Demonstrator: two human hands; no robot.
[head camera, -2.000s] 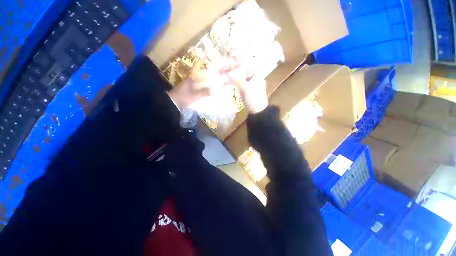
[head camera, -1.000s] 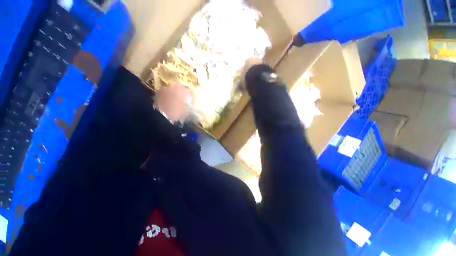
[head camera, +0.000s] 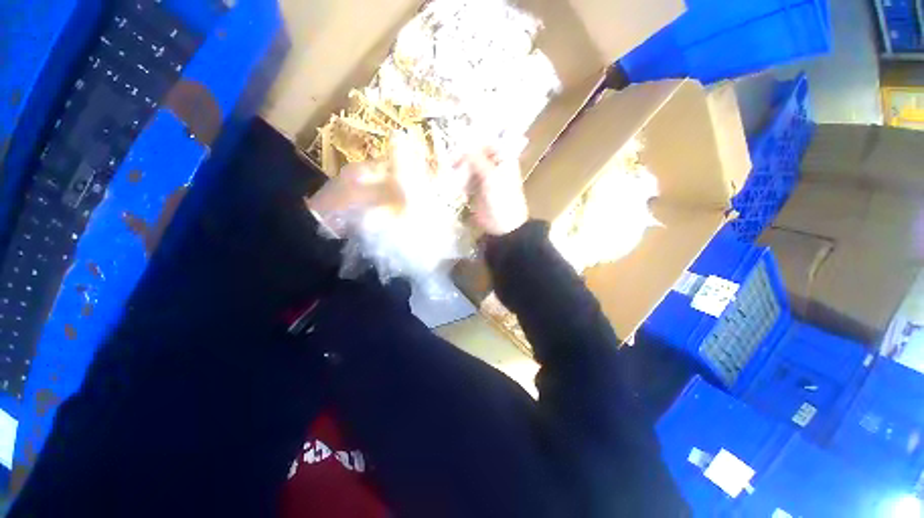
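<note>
A cardboard box (head camera: 339, 76) holds a pile of small cream-yellow parts (head camera: 471, 66), mostly overexposed to white. My left hand (head camera: 355, 192) is at the box's near left edge, on a crumpled clear plastic bag (head camera: 400, 243) that hangs over the near edge. My right hand (head camera: 498, 192) is at the right of the bag, over the near part of the pile, fingers bent towards the left hand. Glare hides the fingertips and whether the right hand holds a part.
A second open cardboard box (head camera: 699, 132) with bright parts stands at the right. Blue crates (head camera: 709, 314) and brown cartons (head camera: 861, 212) stand farther right. A black keyboard (head camera: 86, 152) lies on a worn blue surface (head camera: 111, 233) at the left.
My right hand has come back from the box's right side towards my left hand. The plastic bag now shows large between them. The view has shifted slightly.
</note>
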